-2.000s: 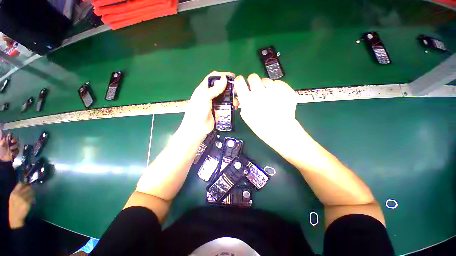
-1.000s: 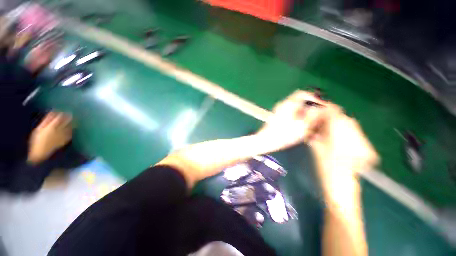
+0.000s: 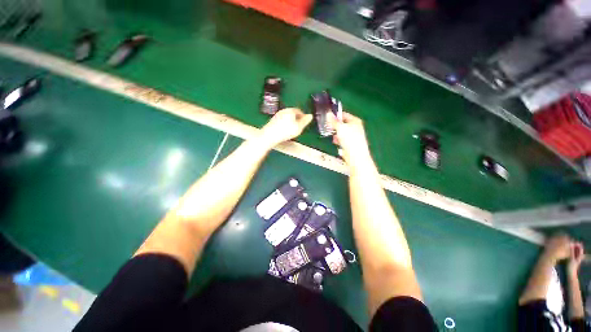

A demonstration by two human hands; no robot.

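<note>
A black handheld device (image 3: 322, 111) is over the green conveyor belt, with my right hand (image 3: 348, 131) gripping its right side. My left hand (image 3: 285, 126) is just left of it, fingers bent together, not visibly touching it; I cannot tell if they pinch anything small. Another device (image 3: 271, 96) lies on the belt just beyond my left hand. A pile of overlapping devices (image 3: 295, 256) lies on the near green bench in front of my body, some with pale labels up. A thin white loop (image 3: 350, 256) lies at the pile's right edge.
A worn metal strip (image 3: 447, 203) divides bench and belt. More devices (image 3: 430, 150) lie along the belt. Another loop (image 3: 449, 322) is at the near right. Another person's hands (image 3: 562, 249) are at the right edge. Red trays (image 3: 278, 8) and white cables (image 3: 391, 35) are beyond.
The view has swung. My hands were together around a device over the bench and belt edge; now they are apart, the device at my right hand over the belt.
</note>
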